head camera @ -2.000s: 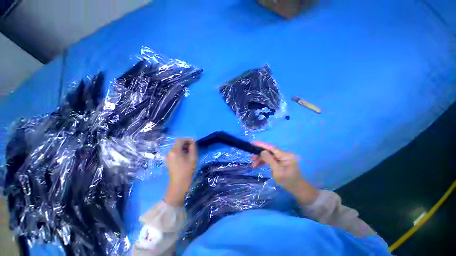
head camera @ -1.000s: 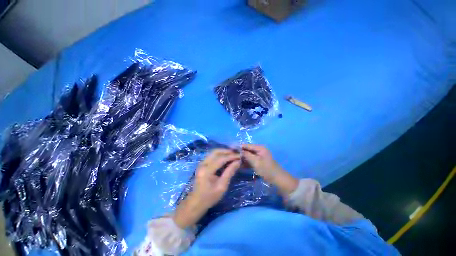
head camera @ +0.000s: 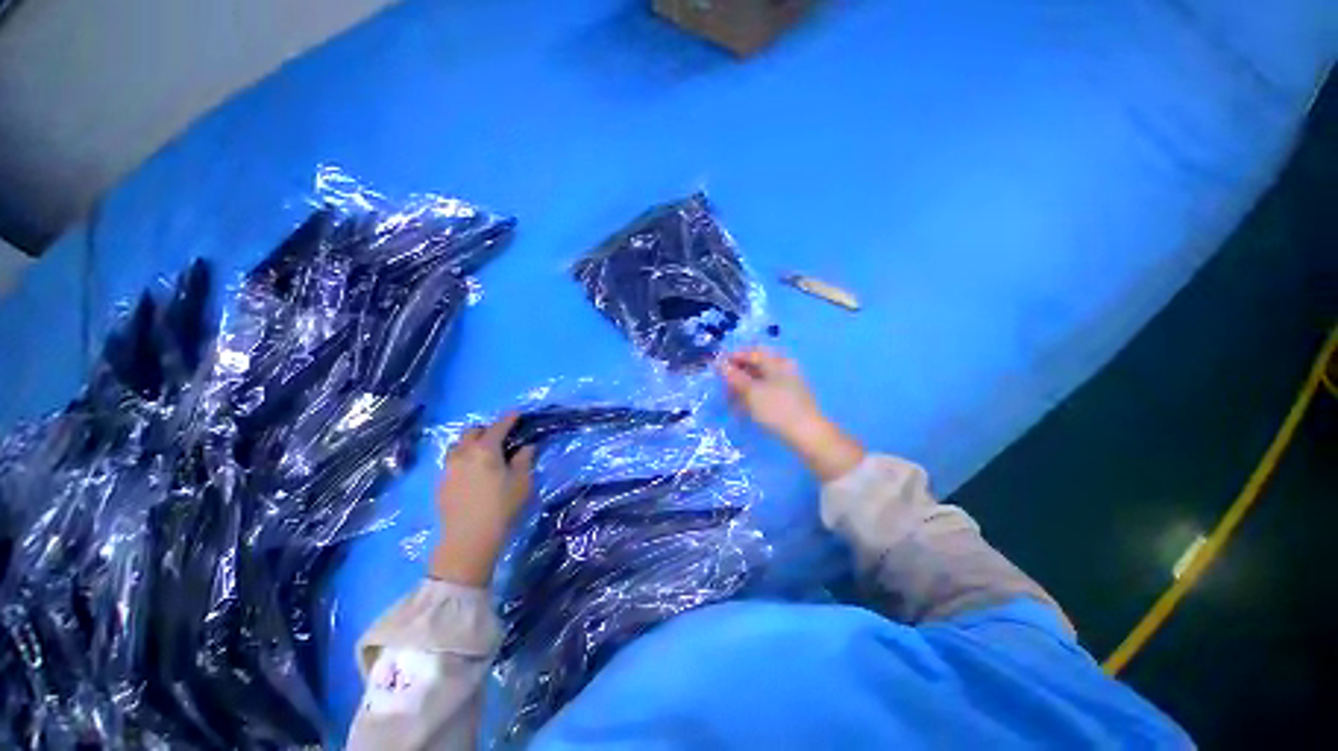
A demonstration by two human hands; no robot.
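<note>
My left hand (head camera: 484,477) is closed on the left end of a long black moulded part (head camera: 602,421) in clear film, above the small stack of bagged parts (head camera: 631,528). My right hand (head camera: 770,396) is at the lower edge of the bag of plugs (head camera: 668,272), fingertips pinched together. Whether the fingertips hold anything is too small to tell. The bag's open mouth shows dark contents. One small black plug (head camera: 773,332) lies just right of the bag.
A large pile of bagged parts (head camera: 220,499) covers the left of the blue-covered table (head camera: 1027,220). A short tan marker or knife (head camera: 822,291) lies right of the plug bag. A brown box (head camera: 734,18) stands at the far edge. Dark floor with a yellow line shows at right.
The part, earlier bare between both hands, now lies in clear film in my left hand. My right hand has left it and moved up to the plug bag.
</note>
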